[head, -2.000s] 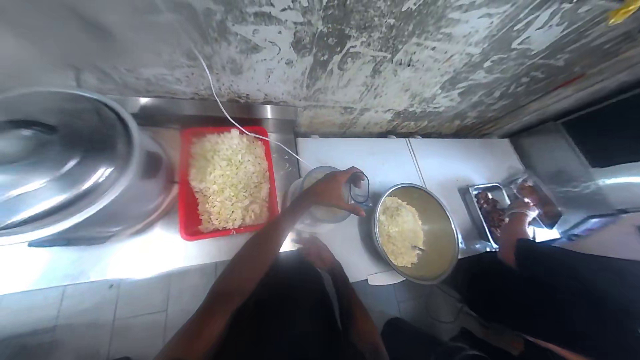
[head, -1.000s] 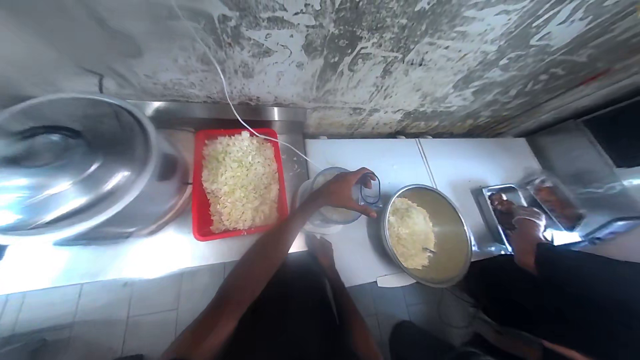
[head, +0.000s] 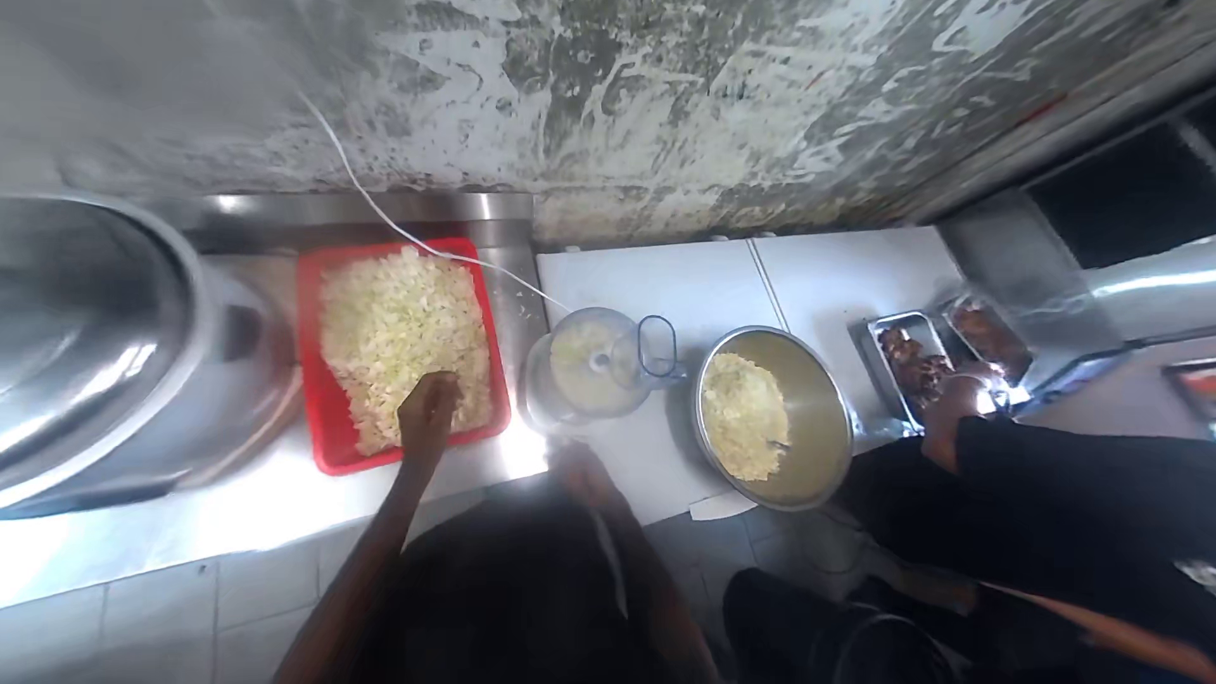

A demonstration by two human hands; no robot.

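A red plastic tray (head: 328,432) holds a heap of finely chopped pale green vegetable, probably cabbage (head: 404,328). My left hand (head: 430,408) reaches into the heap near its front edge, fingers down and partly hidden. To its right stands a clear food processor bowl (head: 597,366) with a handle or feed-tube ring on its right side and pale chopped bits inside. My right hand (head: 581,473) is blurred, just in front of the processor's base at the counter edge; what it touches cannot be made out. Right of the processor, a large steel bowl (head: 826,418) holds more chopped vegetable and a utensil.
A big lidded steel pot (head: 237,380) stands at the far left. A white cord (head: 366,195) crosses the tray toward the processor. At right, another person's hand (head: 950,404) is at a metal tray of dark food (head: 902,347), beside a second container (head: 990,332). A stained wall rises behind.
My left hand has left the clear processor's right side and moved left into the chopped vegetable in the red tray. My right hand stays near the processor's base.
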